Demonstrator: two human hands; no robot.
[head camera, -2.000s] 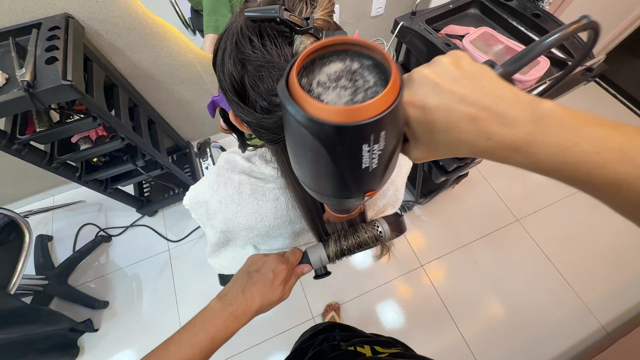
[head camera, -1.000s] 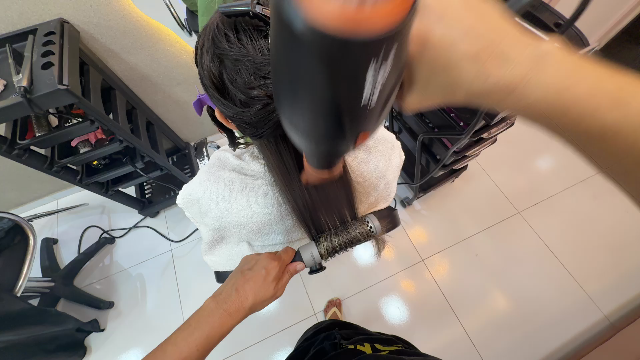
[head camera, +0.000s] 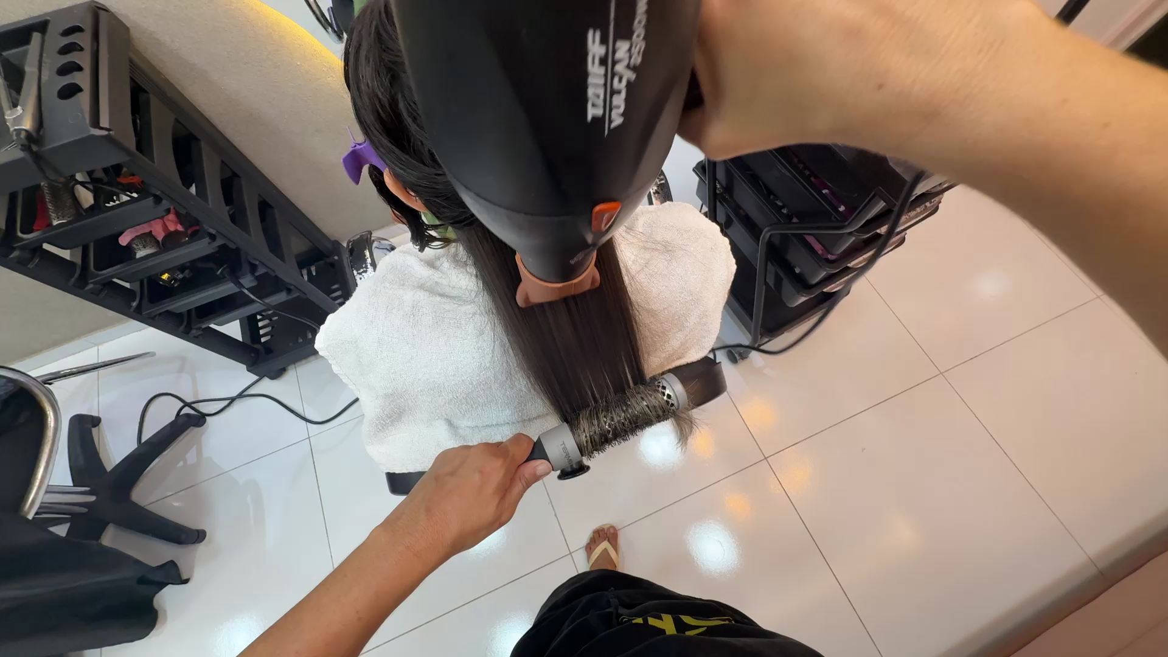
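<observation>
My left hand is closed on the handle of a round hairbrush, whose bristles carry the ends of a section of long dark hair. Above it, my right hand grips a black Taiff hair dryer; its handle is mostly hidden. The dryer's copper-coloured nozzle lies over the hair, pointing down along it toward the brush. The hair belongs to a seated person with a white towel over the shoulders and a purple hair clip at the side of the head.
A black trolley holding brushes and tools stands at the left. Another black trolley with trays is at the right, a cord hanging by it. A black chair base and a cable are on the tiled floor at lower left.
The dryer was lower, with its nozzle close to the brush, two seconds ago; it has since moved up the hair. My left hand has kept its hold on the brush, nearly in place.
</observation>
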